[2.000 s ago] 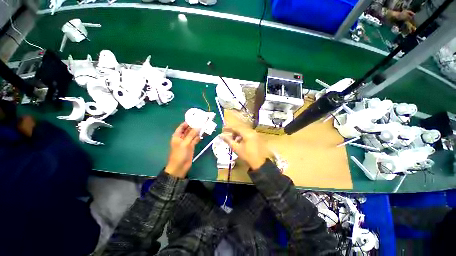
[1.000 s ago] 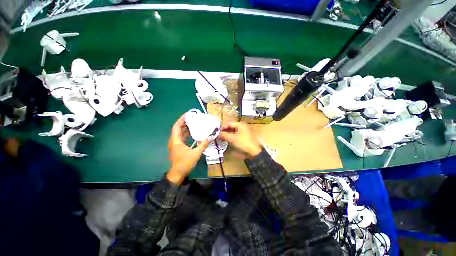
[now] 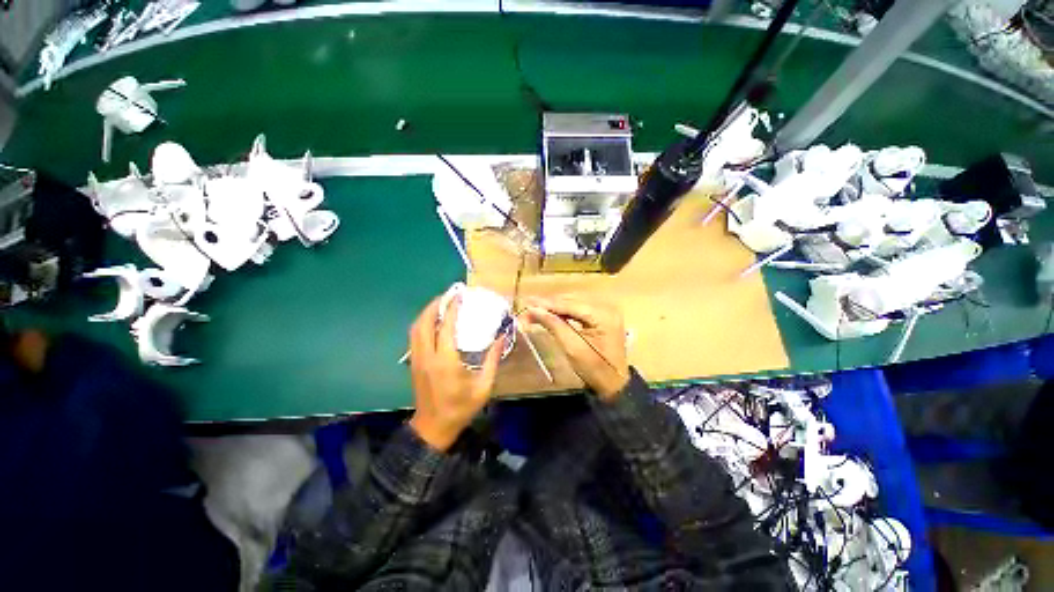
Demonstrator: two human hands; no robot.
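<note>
My left hand (image 3: 445, 387) holds a white rounded camera shell (image 3: 481, 320) above the front left edge of the tan mat (image 3: 705, 312). My right hand (image 3: 584, 341) is at the shell's right side, its fingertips pinching a thin black cable lead (image 3: 587, 331). Thin white antennas stick out on both sides under the shell. The parts between my palms and the underside of the shell are hidden.
White housing parts (image 3: 220, 220) lie heaped at left. The screw feeder (image 3: 588, 185) stands at the mat's back, with the black electric screwdriver (image 3: 651, 220) hanging beside it. Camera units (image 3: 867, 231) are heaped at right. A blue bin (image 3: 884, 445) of parts is below the bench. A person's dark sleeve (image 3: 93, 463) is at far left.
The camera unit that lay on the mat's left edge is no longer seen there; antennas now show under the held shell. My right hand now has the black cable. The view has shifted.
</note>
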